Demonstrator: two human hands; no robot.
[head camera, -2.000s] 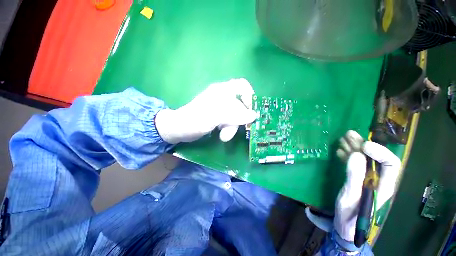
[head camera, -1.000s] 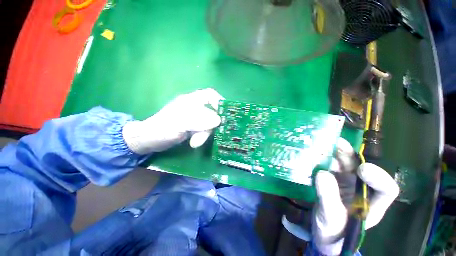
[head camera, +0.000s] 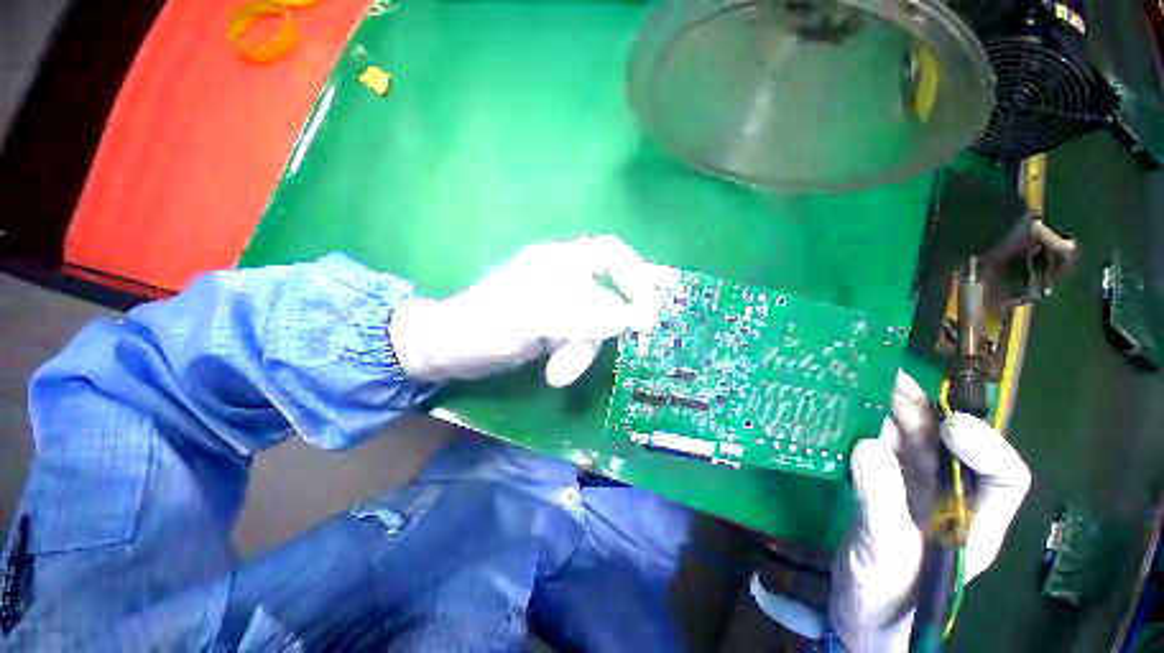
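Observation:
A populated green circuit board (head camera: 753, 370) lies over the green mat in front of me, slightly tilted. My gloved left hand (head camera: 549, 306) grips its left edge near the upper corner. My gloved right hand (head camera: 925, 510) is at the board's right edge, with the thumb and a fingertip at the lower right corner. The same hand holds a soldering iron (head camera: 973, 344), its dark handle in the palm and its metal barrel pointing up, away from the board. A yellow and green wire runs along the handle.
A large translucent cone (head camera: 811, 96) hangs above the mat (head camera: 472, 140). A black fan (head camera: 1040, 96) and an iron stand (head camera: 1034, 255) are on the right. More boards (head camera: 1070, 555) lie on the dark green surface beyond. A red surface (head camera: 204, 153) with orange rings (head camera: 263, 32) is on the left.
The right hand has come from beside the board to its right edge. The board tilted and flashed white a second ago; now the glare is gone. The camera view has also shifted.

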